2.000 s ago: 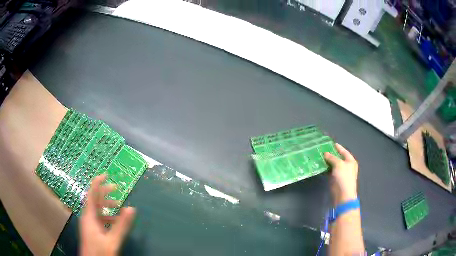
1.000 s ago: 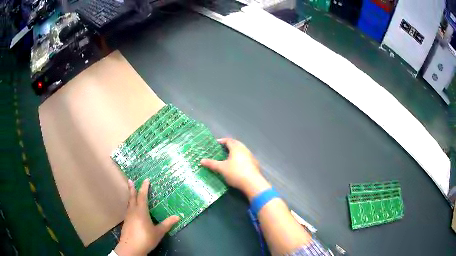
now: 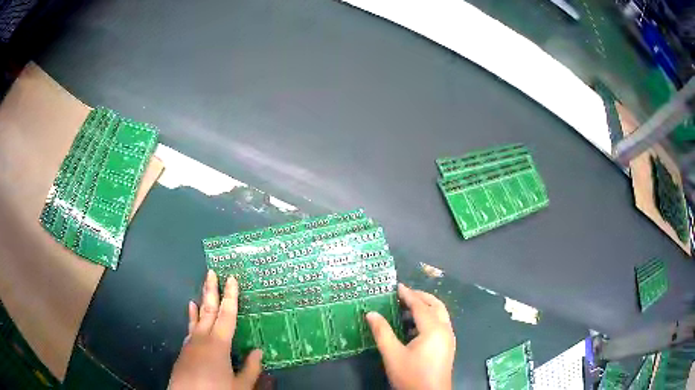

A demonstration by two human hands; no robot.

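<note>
A fanned stack of green PCB panels [image 3: 305, 282] lies over the near worktop in front of me, its rows of silvery dots showing above one full panel face. My left hand [image 3: 217, 335] grips its left edge, fingers on top and thumb at the lower corner. My right hand [image 3: 415, 335] grips its right edge, thumb on the face. The undersides of the stack and some fingertips are hidden.
Another fanned pile [image 3: 103, 183] lies on the tan cardboard sheet [image 3: 46, 293] at left. A group of panels [image 3: 495, 190] lies on the dark belt [image 3: 305, 91]. More panels [image 3: 509, 369] lie at the bottom right. A small group [image 3: 651, 283] and boards on cardboard [image 3: 667, 198] are at far right.
The view has swung right. Both hands have moved a fanned stack from the cardboard pile to the worktop, turning it so its rows run across. A smaller pile stays on the cardboard.
</note>
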